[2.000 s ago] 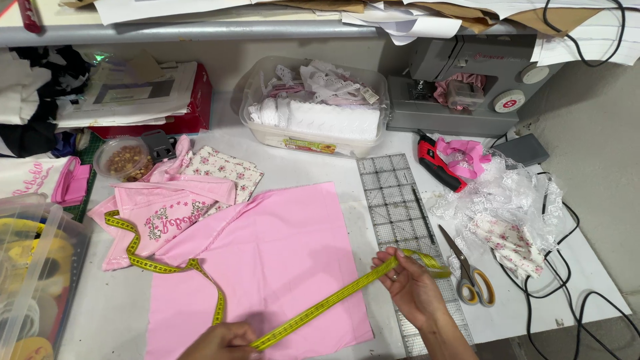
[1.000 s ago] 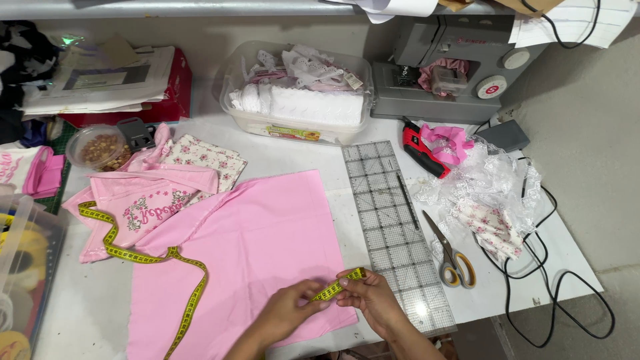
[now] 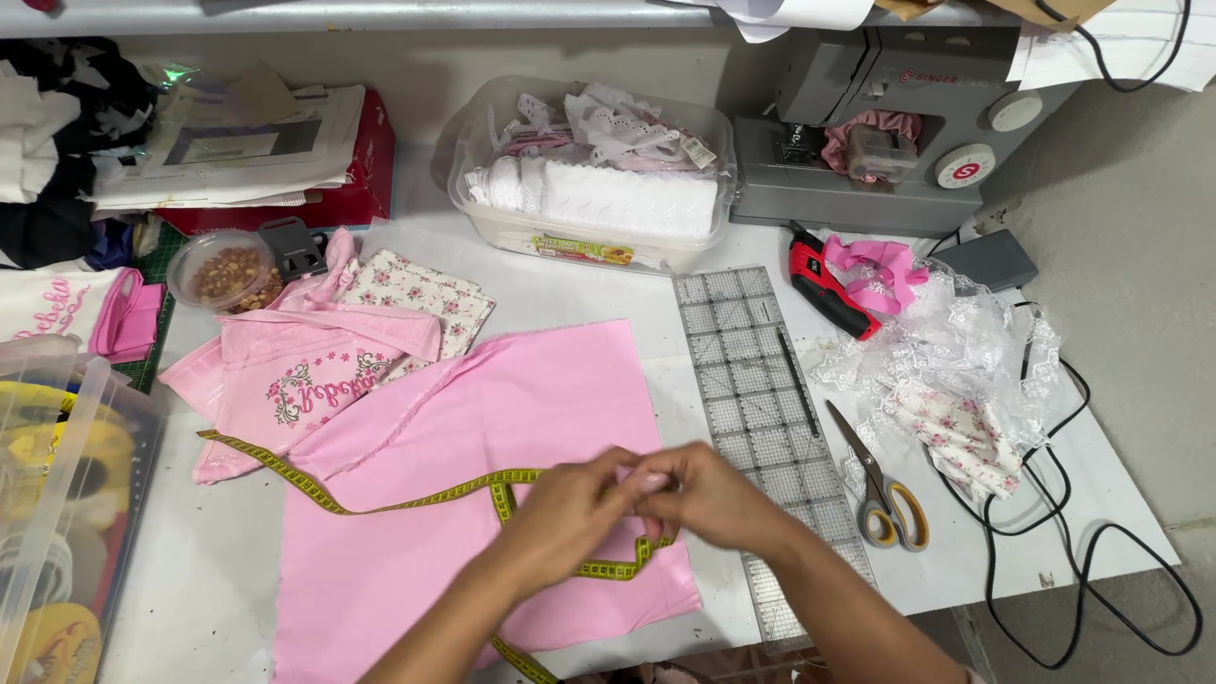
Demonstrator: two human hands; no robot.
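My left hand (image 3: 575, 508) and my right hand (image 3: 698, 494) meet above the lower right of a flat pink cloth (image 3: 418, 560). Both hold a yellow tape measure (image 3: 446, 492) between them, though the fingers hide the gripped part. One stretch of the tape runs left over the cloth onto an embroidered pink fabric piece (image 3: 323, 380); another loops beneath the hands, and a part hangs near the front edge. Right of the cloth lies a clear gridded ruler (image 3: 750, 380) with a thin dark stick on it. Scissors with grey and orange handles (image 3: 879, 494) rest beside the ruler.
At the back stand a plastic tub of lace trims (image 3: 655, 256) and a grey Singer sewing machine (image 3: 855, 199). A red and black tool (image 3: 826, 285), white lace (image 3: 969, 332) and black cables (image 3: 1069, 494) lie right. A clear organizer box (image 3: 123, 475) is at left, near a round container (image 3: 223, 271).
My hands, apart two seconds ago with the tape stretched between them, have come together. The tape's left stretch now runs toward my hands, where earlier it hung down over the cloth.
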